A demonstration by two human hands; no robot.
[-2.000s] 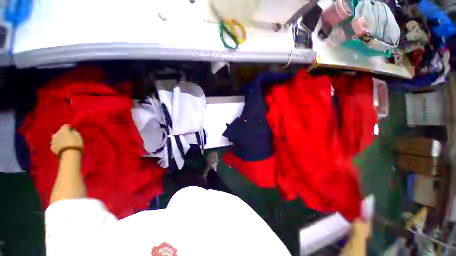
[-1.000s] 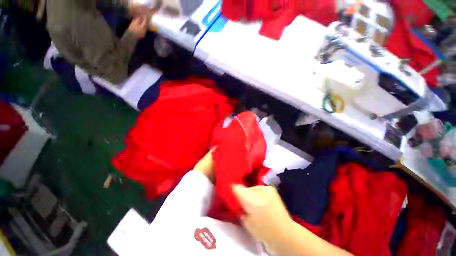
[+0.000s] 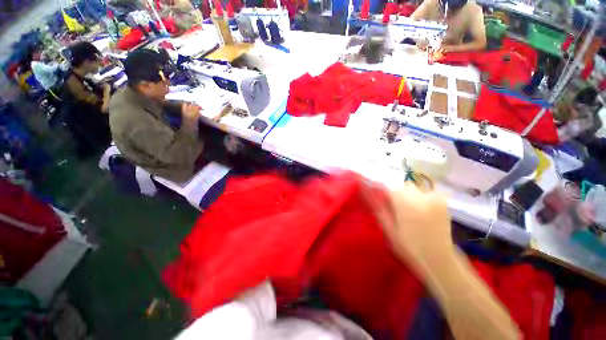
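Observation:
A red garment piece is held up in front of me, blurred by motion. My right hand grips its upper right edge near the table's front edge. My left hand is hidden behind the red cloth; only the white sleeve shows at the bottom. More red cloth lies behind and left of the held piece; the border between them is hard to tell. Another red heap lies at the lower right, below the table.
The white machine table crosses ahead, with a sewing machine, green-yellow snips and a red garment on it. A seated person works at the left. The green floor shows at lower left.
The view has tilted up, showing more tables and people. My right hand has raised the red piece towards the table edge. My left hand, partly visible before, is now hidden.

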